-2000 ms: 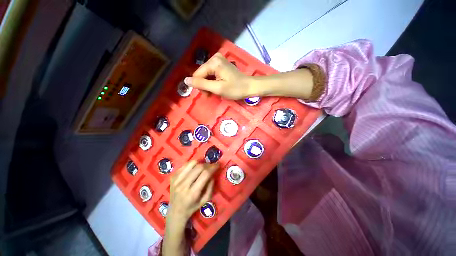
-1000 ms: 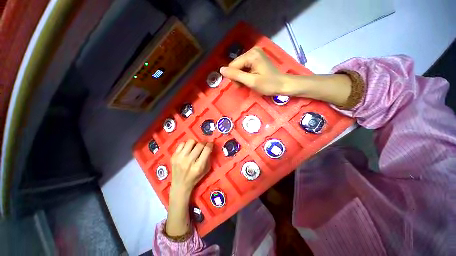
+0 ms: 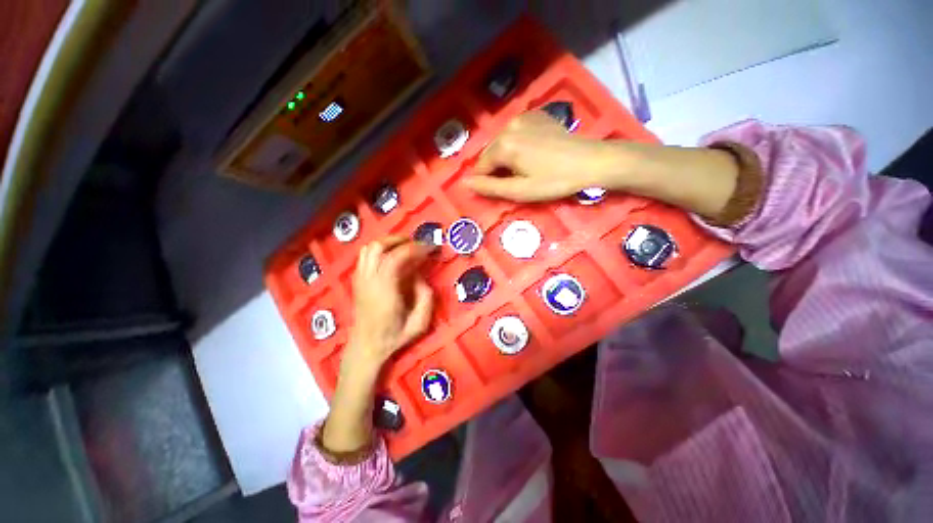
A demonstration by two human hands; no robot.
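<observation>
A red-orange tray (image 3: 604,271) with square pockets holds round watch movements. My left hand (image 3: 387,301) is over its left half, fingers bent, fingertips touching or just above a dark movement (image 3: 428,235). A purple-blue rimmed movement (image 3: 465,236) lies right beside that one. My right hand (image 3: 532,161) is over the upper middle, fingers curled, thumb tip above an empty pocket; whether it holds anything is hidden. A silver-white movement (image 3: 451,137) lies in the pocket just up and left of my right hand. Another pale movement (image 3: 521,239) lies below my right hand.
A yellow-framed tester (image 3: 332,107) with green lights stands behind the tray. A slim purple-silver pen or tweezers (image 3: 634,82) lies beyond the tray's top right corner, next to a flat pale sheet (image 3: 737,46).
My left hand has moved up the tray to the dark movement beside the purple-blue one. My right hand has drawn back from the silver-white movement, which stays in its pocket.
</observation>
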